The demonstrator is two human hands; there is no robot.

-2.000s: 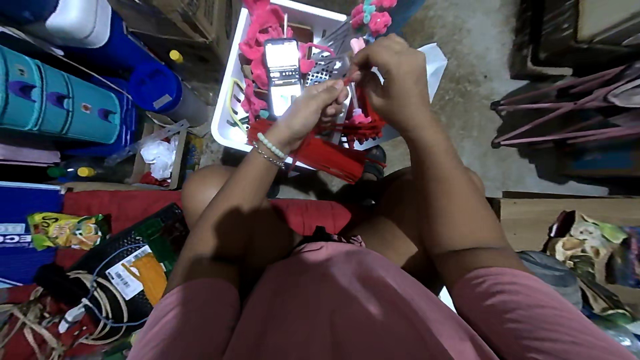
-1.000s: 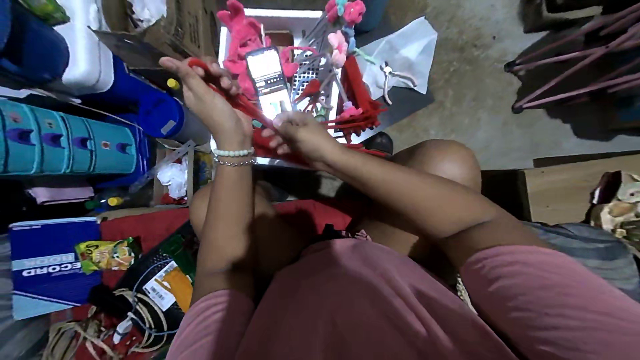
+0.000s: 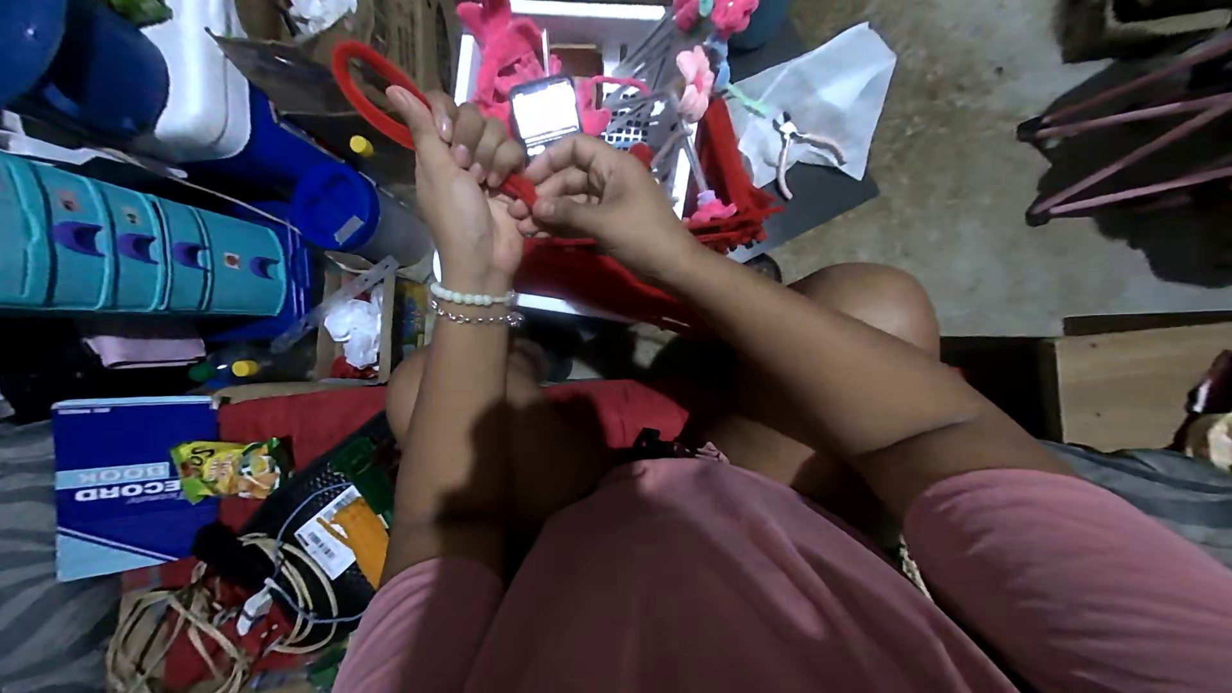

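A fuzzy red pipe cleaner (image 3: pixel 372 104) forms a loop that rises from my left hand (image 3: pixel 469 183), whose fingers are curled around it. My right hand (image 3: pixel 608 200) pinches the lower part of the red strand, close against the left fingers. Below both hands lies a bundle of red pipe cleaners (image 3: pixel 616 279) across a white plastic basket (image 3: pixel 589 12). A phone (image 3: pixel 546 114) with a lit screen rests just beyond my hands, beside a pink fuzzy figure (image 3: pixel 502 53). Pink pipe-cleaner flowers (image 3: pixel 695 85) on stems stand to its right.
Pliers (image 3: pixel 801 149) lie on a white sheet (image 3: pixel 857 82) right of the basket. Teal drawers (image 3: pixel 144 241) and a blue lidded container (image 3: pixel 332 205) stand at left. A record book (image 3: pixel 115 500), a snack packet (image 3: pixel 229 470) and coiled cords (image 3: pixel 173 626) lie lower left. Pink folding legs (image 3: pixel 1136 154) are at right.
The red strand, seen held low along my left hand one second ago, now stands up as a loop. My left fingers have curled in, and my right hand has come up against them.
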